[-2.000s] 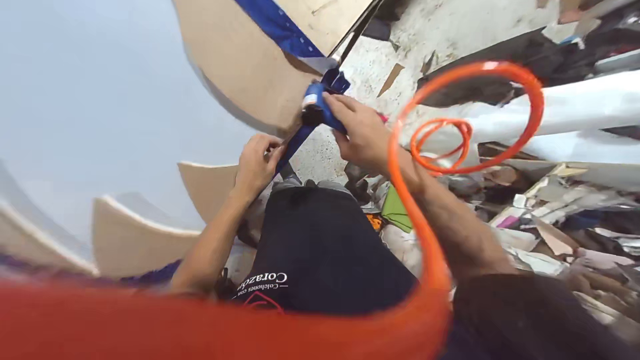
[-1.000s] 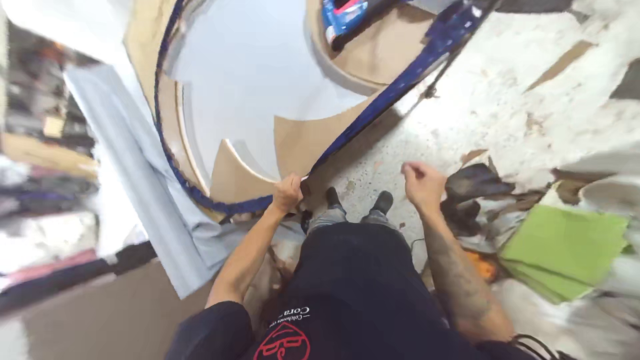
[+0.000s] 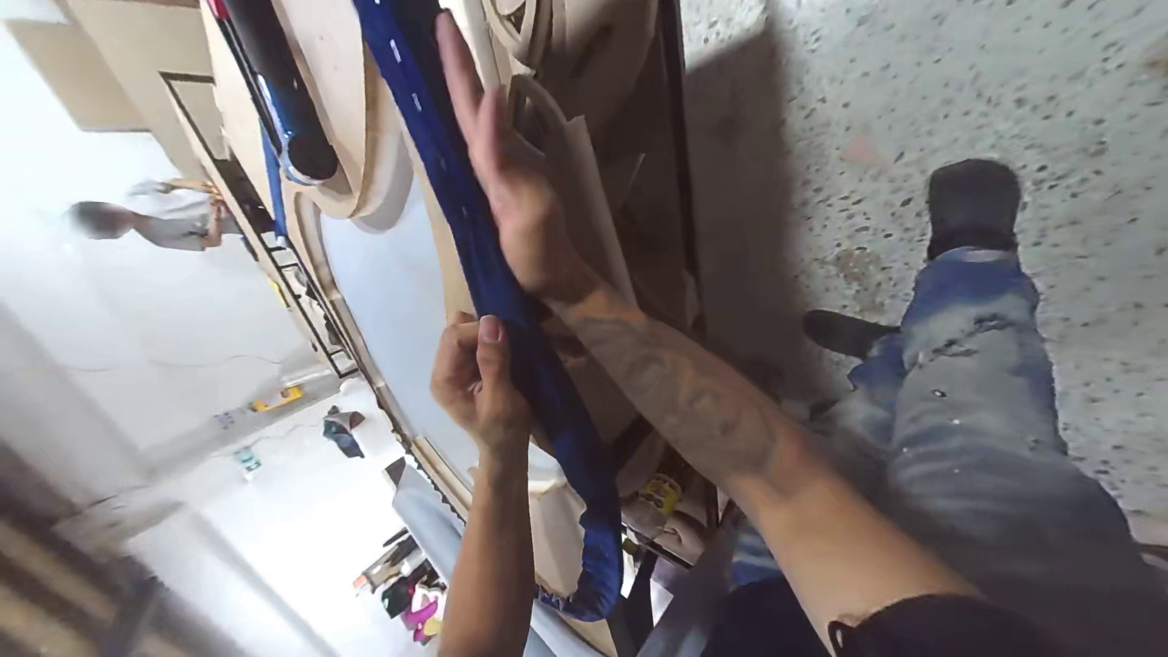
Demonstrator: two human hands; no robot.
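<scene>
A strip of dark blue fabric [image 3: 470,224] with a row of staples runs along the edge of a curved wooden frame [image 3: 447,260]. My left hand [image 3: 484,379] pinches the strip's near edge, thumb on top. Extended along the strip's other side, my right hand [image 3: 520,196] lies flat against it with the fingers pointing up the view; it grips nothing that I can see. A black and blue tool [image 3: 287,100], perhaps a stapler, rests on the pale board at the upper left. Pale grey material [image 3: 392,292] shows inside the frame.
Speckled floor [image 3: 821,109] lies to the right, beside my legs. Cut board pieces [image 3: 593,182] stand under the frame's edge. A person [image 3: 178,219] is in the background at left, near a metal rack [image 3: 310,292]. Several small items [image 3: 406,584] lie on the floor at lower left.
My right hand, away from the fabric a second ago, is now against the blue strip. The blue tool held in it two seconds ago was let go. The view has turned strongly.
</scene>
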